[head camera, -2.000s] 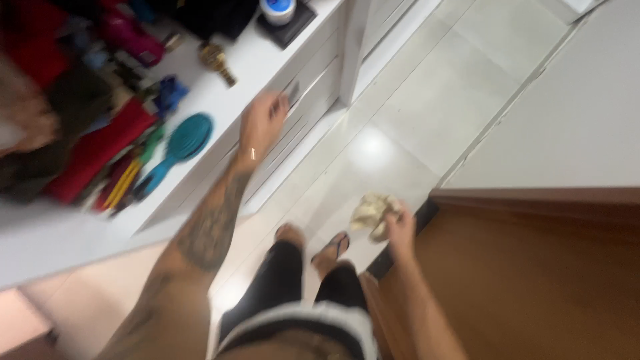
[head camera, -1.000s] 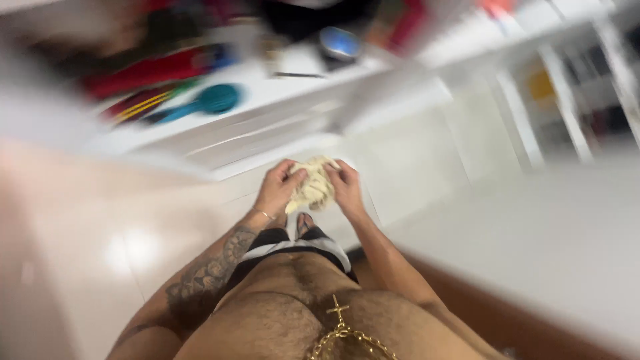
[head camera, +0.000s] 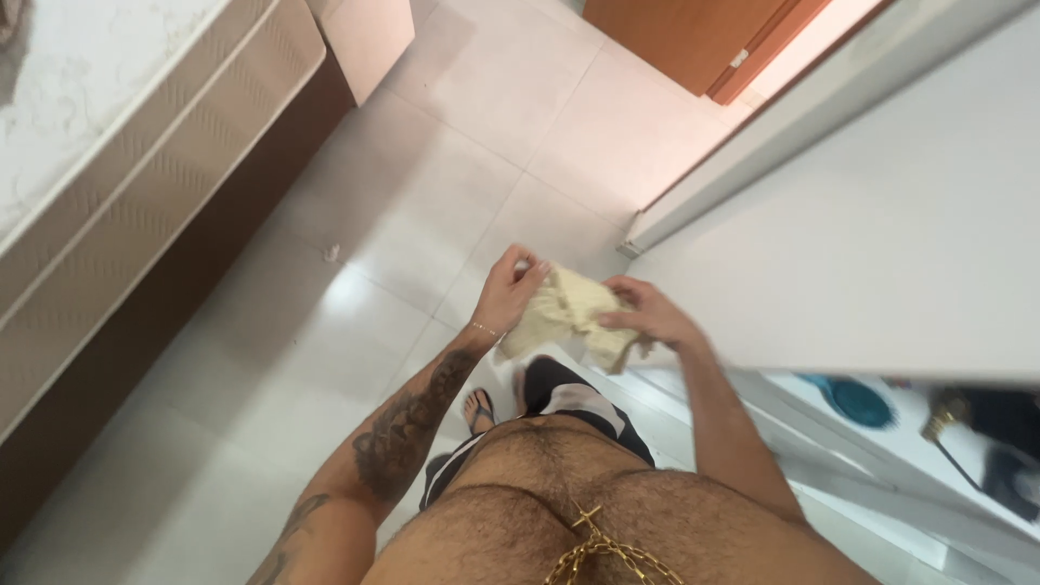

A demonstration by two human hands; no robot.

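Note:
A crumpled pale-yellow cloth (head camera: 573,305) hangs between my two hands, in front of my body and above the floor. My left hand (head camera: 513,288), with a thin bracelet at the wrist, pinches its upper left edge between thumb and fingers. On the other side, my right hand (head camera: 642,313) grips the cloth's right part, fingers bent over it. Folds hide the cloth's full shape, and the right hand is slightly blurred.
A mattress on a dark base (head camera: 187,162) lies to the left. A white panel (head camera: 853,227) stands at the right, above a white shelf holding a teal hairbrush (head camera: 861,402) and a gold-coloured watch (head camera: 944,413). A wooden door (head camera: 666,36) is at the top. A small scrap (head camera: 331,253) lies on the tiles.
The view has swung strongly from the dresser toward the bed and door. Two seconds ago only my right hand held the cloth; now both hands hold it, and it is more spread out than one second ago.

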